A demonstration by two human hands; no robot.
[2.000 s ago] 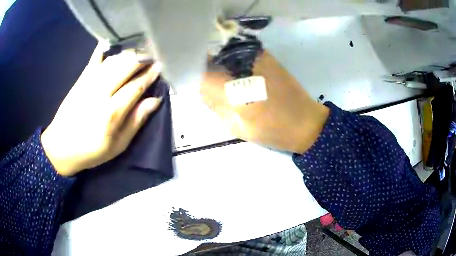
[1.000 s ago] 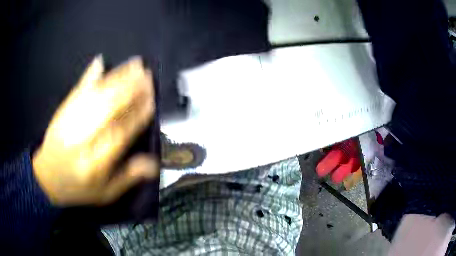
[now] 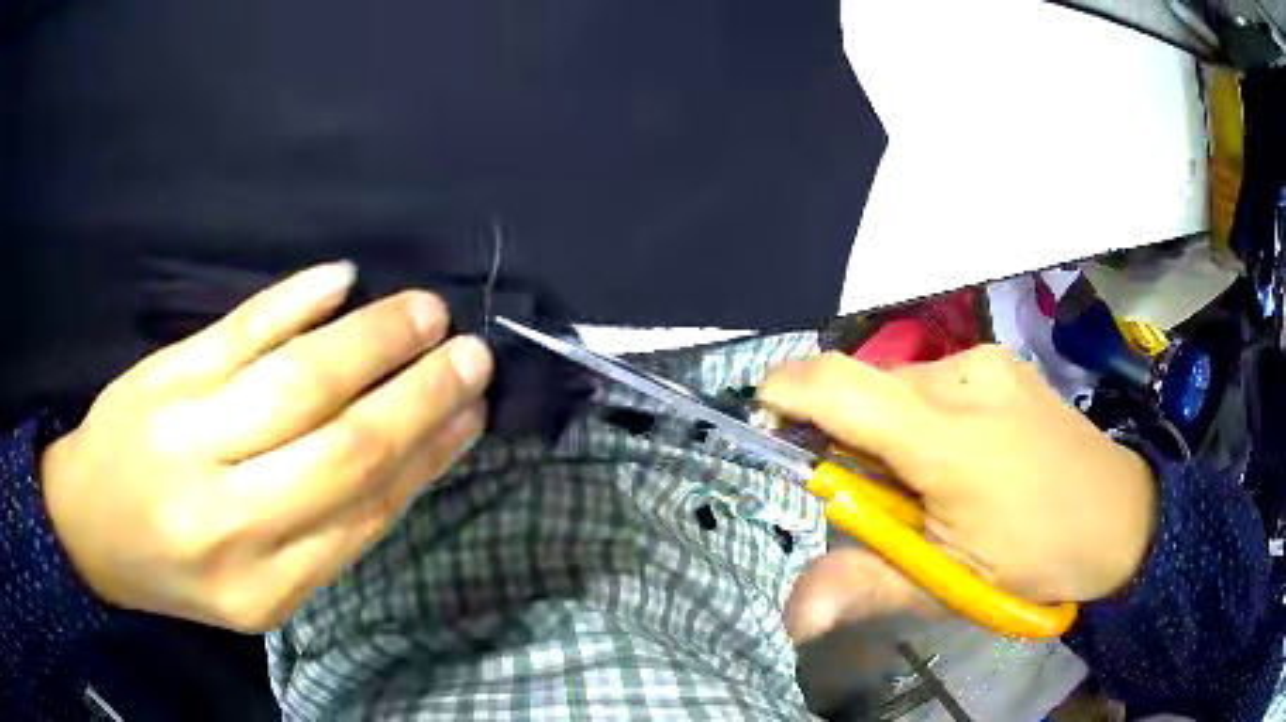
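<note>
A large dark cloth panel [image 3: 635, 155] lies over the white tabletop, its near edge above the checked lap cloth. My left hand [image 3: 268, 444] holds the near part of the cloth at the left, fingertips pointing right. A thin thread [image 3: 495, 261] stands out from the cloth just beyond my left fingertips. My right hand [image 3: 973, 466] holds orange-handled scissors [image 3: 931, 564]. Their blades point up and left, with the tip at the thread's base, close to my left fingertips. The blades look nearly closed. Whether the tip touches the thread cannot be told.
The white tabletop [image 3: 1030, 141] shows at the right of the cloth. The green-white checked lap cloth [image 3: 564, 578] with dark bits on it lies below. Red [image 3: 924, 332] and blue [image 3: 1114, 346] items sit below the table edge at the right. Part of a machine shows at the top right corner.
The machine head has left the view. The cloth now spreads across the table toward the lap. My right hand has come back into view with scissors. My left hand has moved slightly lower and holds the cloth.
</note>
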